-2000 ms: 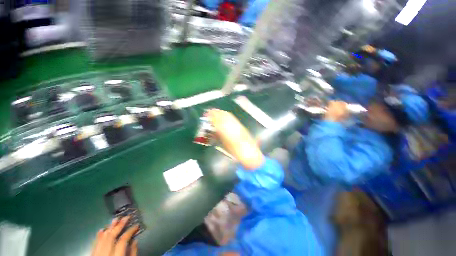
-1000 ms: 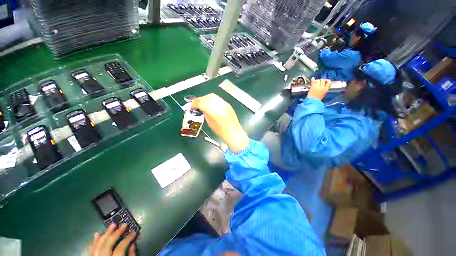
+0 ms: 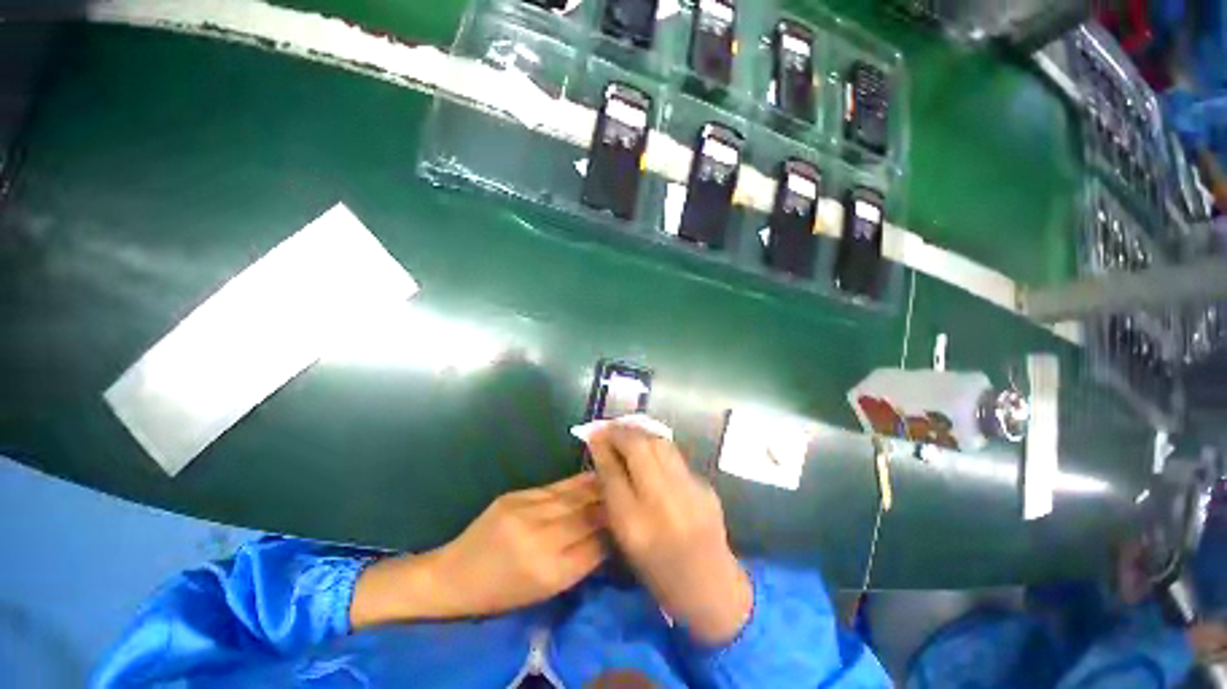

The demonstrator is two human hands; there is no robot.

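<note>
A black keypad phone (image 3: 622, 384) lies on the green bench in front of me, screen end pointing away. Its lower part is hidden under my hands. My right hand (image 3: 666, 518) pinches a white wipe (image 3: 633, 427) against the phone just below the screen. My left hand (image 3: 532, 545) is closed around the phone's lower end, touching my right hand; its fingertips are partly hidden. A square white card (image 3: 763, 448) lies right of the phone, with a small thin mark or item on it.
Whitish film strips (image 3: 269, 337) lie at the left. A clear blister tray (image 3: 518, 182) of black phones lies ahead across the white rail (image 3: 310, 47). At the right are a printed carton (image 3: 928, 408), silvery round top (image 3: 1005, 413), thin stick (image 3: 883, 474) and white strip (image 3: 1040, 438).
The view has swung left and down. My right hand has left the printed carton and come to the phone with a white wipe. My left hand remains at the phone.
</note>
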